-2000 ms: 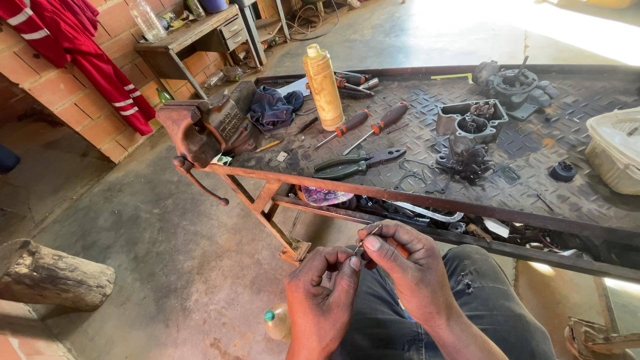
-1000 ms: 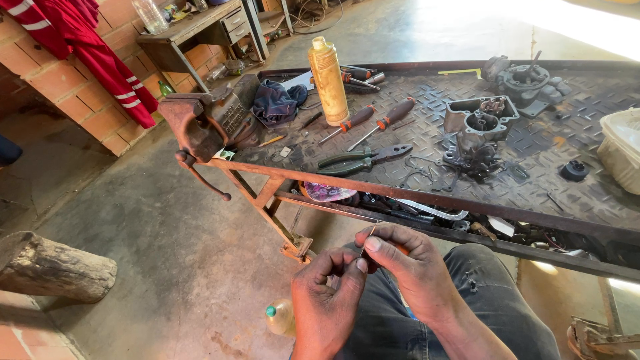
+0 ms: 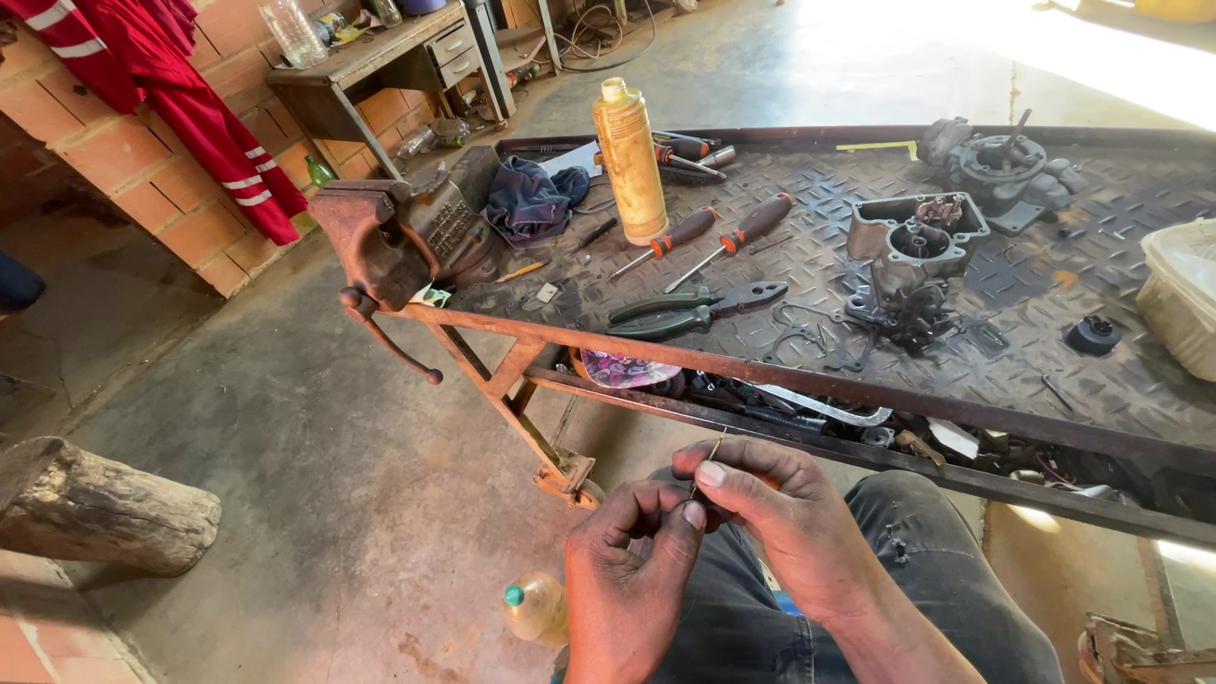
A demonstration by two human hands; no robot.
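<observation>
A thin metal rod or needle (image 3: 717, 446) is pinched between both hands above the lap, its tip pointing up. My left hand (image 3: 636, 560) grips the lower end with thumb and forefinger. Close beside it, my right hand (image 3: 769, 513) holds the upper part the same way. On the metal workbench beyond lie combination pliers (image 3: 698, 309), two screwdrivers (image 3: 750, 225) (image 3: 679, 233), a carburetor body (image 3: 917, 233), thin gaskets (image 3: 807, 332) and a black round part (image 3: 1094, 334). Another carburetor part (image 3: 1007, 171) sits behind. The fingers hide much of the small piece.
A bench vise (image 3: 380, 237) is fixed at the bench's left corner. A yellowed plastic bottle (image 3: 631, 166) stands near a dark cloth (image 3: 532, 199). At the right edge is a plastic tub (image 3: 1187, 285). On the floor are a wooden log (image 3: 109, 503) and a bottle with a green cap (image 3: 539, 608).
The thin piece shows more plainly upright between the fingers than two seconds ago. Both hands stay close together over the lap.
</observation>
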